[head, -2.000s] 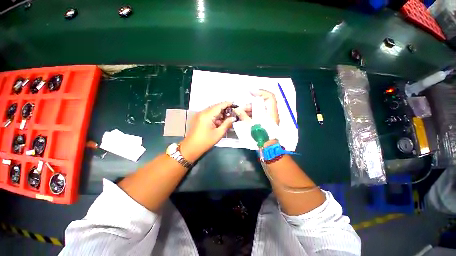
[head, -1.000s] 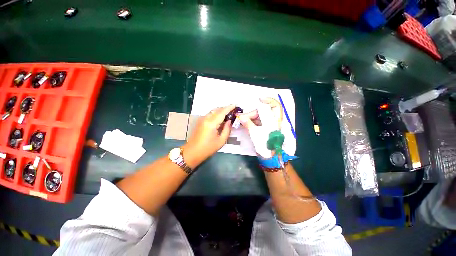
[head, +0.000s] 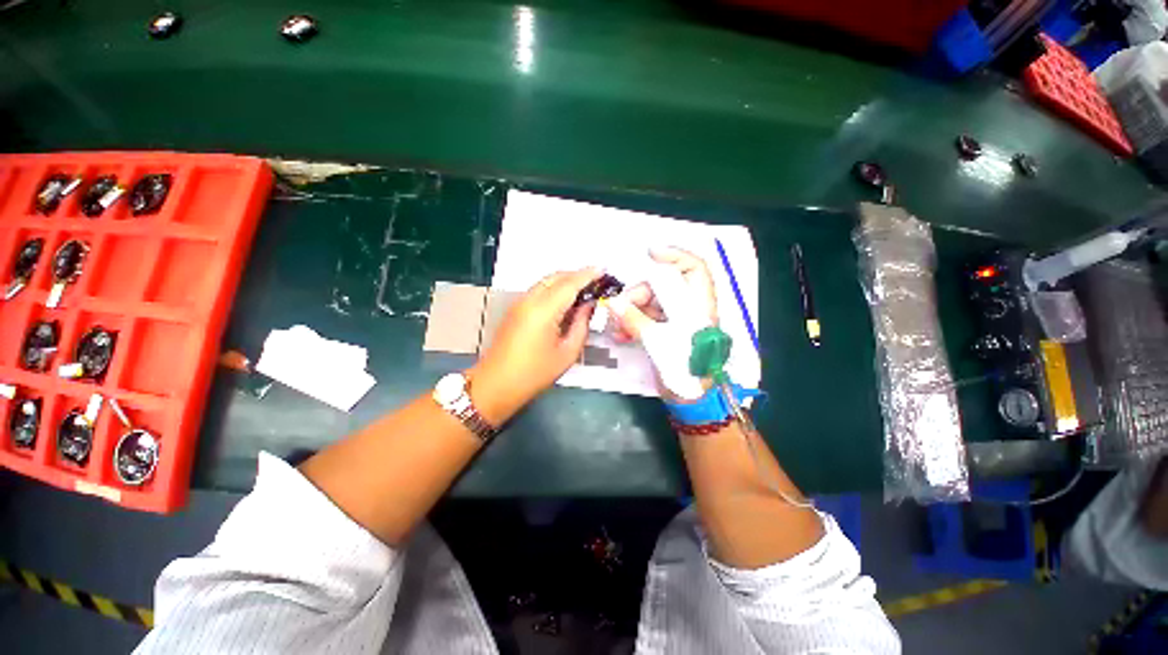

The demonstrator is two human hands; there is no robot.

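Observation:
My left hand [head: 532, 335] holds a small dark round watch module [head: 597, 293] between thumb and fingers over the white work paper [head: 551, 237]. My right hand [head: 666, 314] is close against the module's right side, with fingers bent around a white wipe. A bright green adapter head [head: 710, 352] shows at the rear of this hand, above the blue wrist strap [head: 717, 407]. A thin clear hose runs from it over the forearm. The syringe barrel and its tip are hidden by the wipe and fingers.
A red tray [head: 231, 275] with several modules stands left. A crumpled white wipe [head: 314, 367] and grey-beige card [head: 455, 319] lie nearer. Right are a blue stick [head: 737, 292], black tool [head: 804, 294], clear plastic strip [head: 912, 371] and black controller [head: 1012, 335]. Modules sit on the belt behind.
My right hand and the green adapter have shifted right and slightly down since the earliest frame. My left hand still holds the module. The camera view has shifted slightly.

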